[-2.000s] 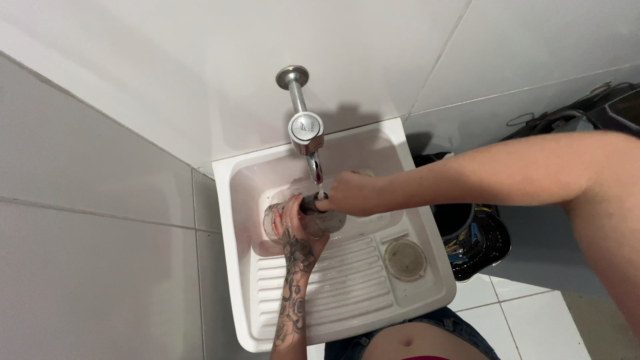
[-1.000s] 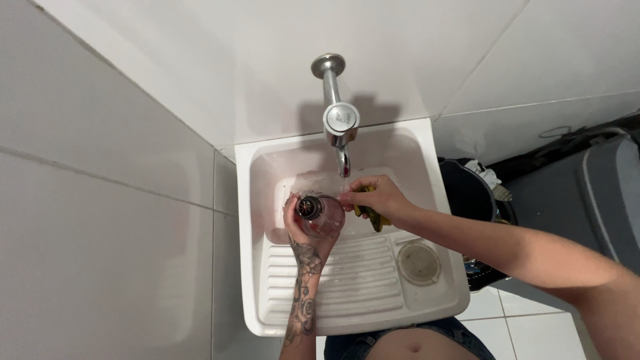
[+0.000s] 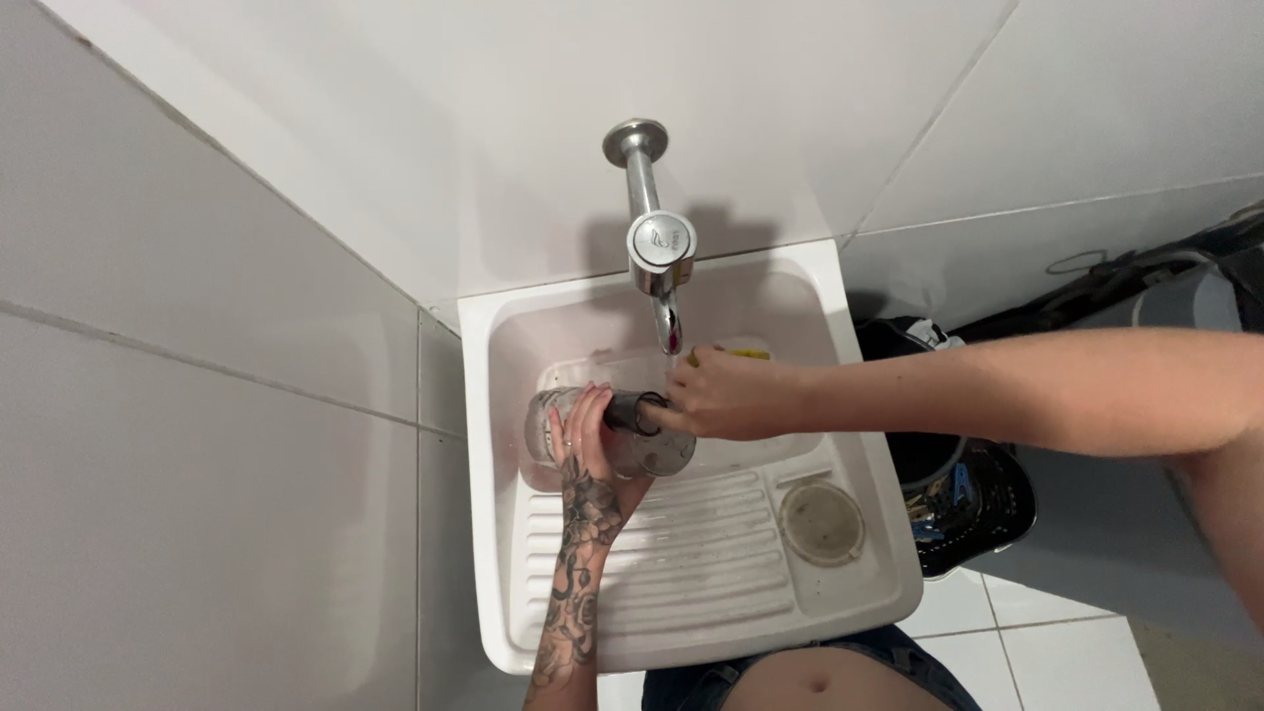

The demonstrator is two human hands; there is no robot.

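Note:
My left hand (image 3: 592, 444) grips a clear container (image 3: 553, 420) with a dark tubular part (image 3: 632, 412), tilted on its side in the basin of the white laundry sink (image 3: 879, 592). Just right of it, my right hand (image 3: 736, 395) reaches a finger to the rim of the dark tube; whether the fingertip is inside is hard to tell. A yellow-green sponge (image 3: 748, 354) shows behind the right hand, partly hidden by it. The chrome faucet (image 3: 662, 242) hangs over the basin, its spout (image 3: 669, 331) just above the right hand's fingers.
Ribbed washboard (image 3: 691, 553) fills the sink's near side, with a round soap recess (image 3: 822, 523) at its right. Right of the sink stand a black bin (image 3: 923, 444) and a black basket of clothespins (image 3: 973, 513). Tiled walls (image 3: 197, 494) rise at the left and behind.
One second ago the container stood with its dark opening facing up; now it is tipped toward the right. My right hand has moved to that opening, and the sponge is now mostly behind the hand.

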